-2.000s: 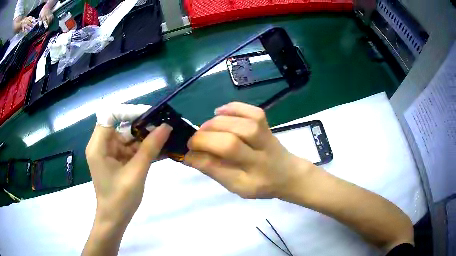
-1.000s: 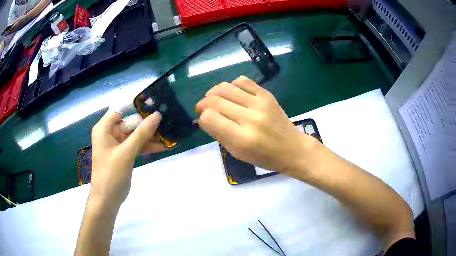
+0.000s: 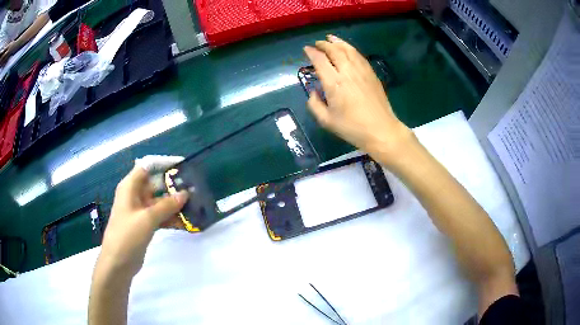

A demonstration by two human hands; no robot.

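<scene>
My left hand, with white cots on its fingers, holds a black phone middle frame by its solid, orange-edged end. The frame's open window points to the upper right, above the green surface. A second middle frame lies flat on the white foam sheet, its orange edging at the left. My right hand is away from the held frame, fingers apart, over another frame on the green surface. It partly hides that frame; I see nothing gripped. Dark tweezers lie on the foam near the bottom edge.
More frames lie on the green surface at the left. A red tray is beyond it. A black tray at the upper left holds a crumpled clear bag. Printed sheets are at the right. A person's arm shows top left.
My right hand has left the held frame and moved up and right over the green surface. The held frame is lowered. Frames on the green surface have shifted position.
</scene>
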